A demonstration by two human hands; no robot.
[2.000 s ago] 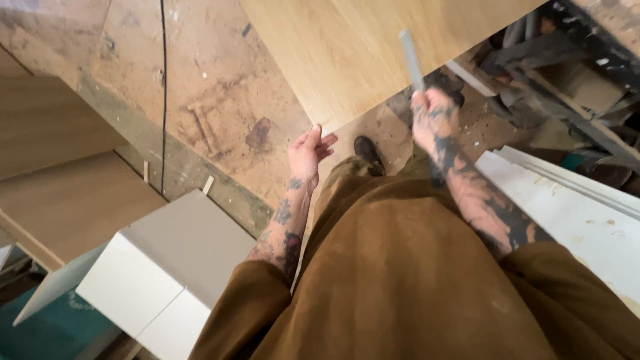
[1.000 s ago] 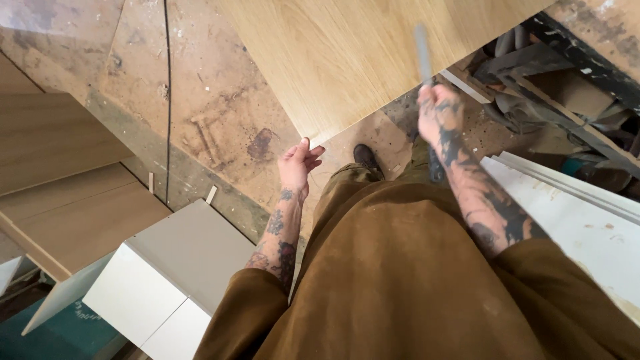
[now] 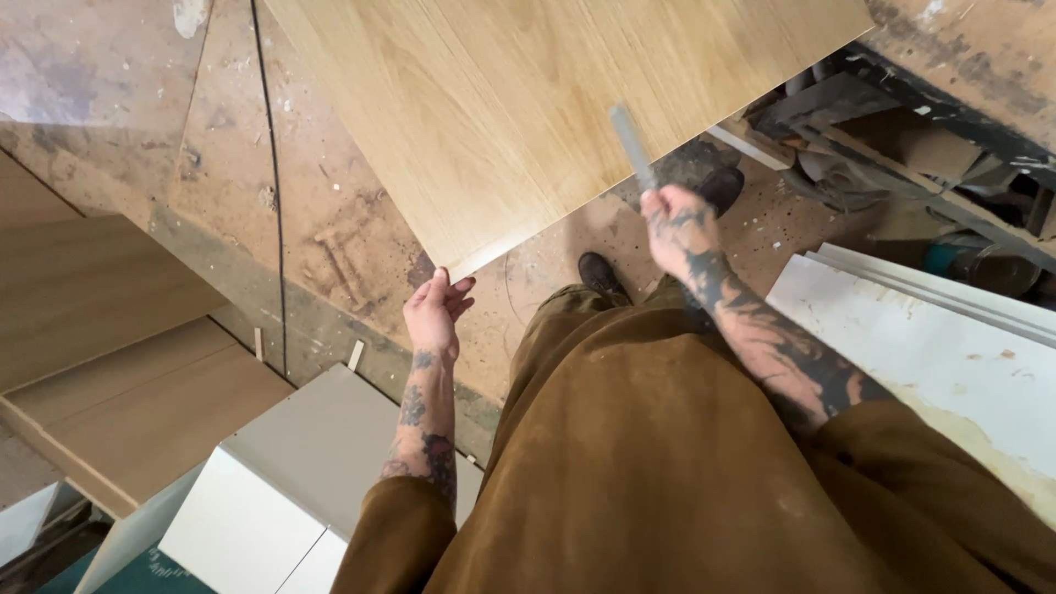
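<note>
A wood-grain board (image 3: 528, 107) with a thin pale edge extends from the top of the view toward me. At its near left corner is my left hand (image 3: 435, 313), thumb and fingers pinching the corner. My right hand (image 3: 681, 227) is closed around one end of a flat grey metal tool (image 3: 631, 144), perhaps a file; motion blurs it. The tool points away from me and overlaps the board's near edge in the view. Whether it touches that edge I cannot tell.
White panels (image 3: 916, 346) are stacked at the right, below a cluttered black-edged bench (image 3: 932, 111). Wood-grain panels (image 3: 99, 289) and a white and grey cabinet (image 3: 272, 470) stand at the left. A black cable (image 3: 275, 181) crosses the stained floor; my shoe (image 3: 602, 276) shows below the board.
The grey tool and my right hand have shifted a little relative to the board's edge. My left hand stays at the board's corner.
</note>
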